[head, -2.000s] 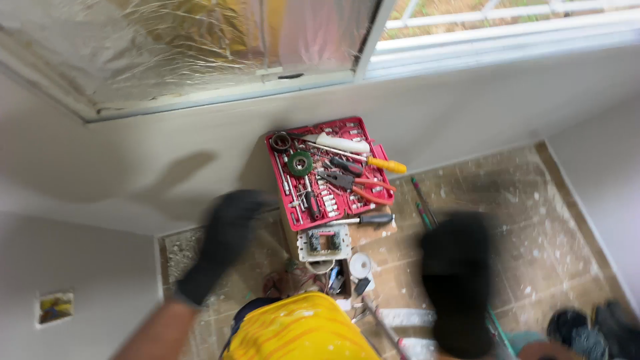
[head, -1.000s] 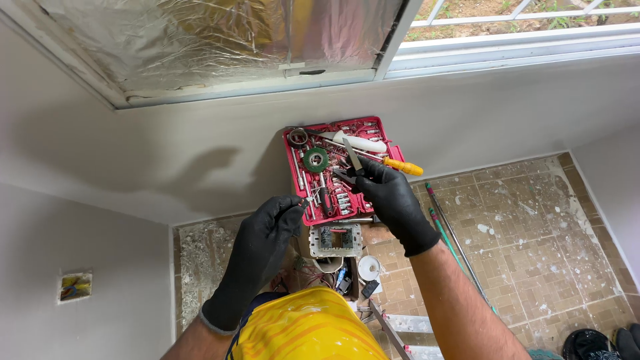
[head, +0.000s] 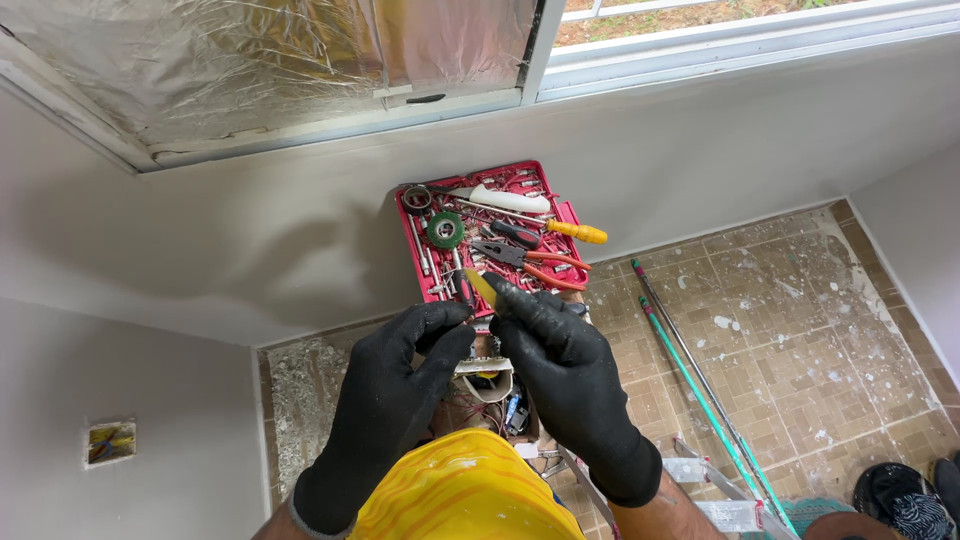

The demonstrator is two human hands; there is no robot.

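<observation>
My right hand (head: 562,367), in a black glove, is closed round a knife whose blade (head: 482,288) points up and left. Close by on the left, my black-gloved left hand (head: 409,375) pinches something too small to make out between thumb and forefinger. Beyond both hands lies an open red socket-set case (head: 414,247). On it rest a roll of green tape (head: 445,230), a dark tape roll (head: 417,200), a white-handled tool (head: 510,199), a screwdriver with a yellow handle (head: 576,230) and red-handled pliers (head: 501,253).
An open wall box with wires (head: 111,442) is at left. Two poles (head: 694,367) lie on the paint-spotted tile floor beside an aluminium ladder (head: 727,516). Below my hands is a container of wires and parts (head: 517,412). A foil-covered window (head: 262,67) is above.
My hands have drawn together in front of the case. The red-handled pliers, partly covered by my right hand one second ago, show fully now.
</observation>
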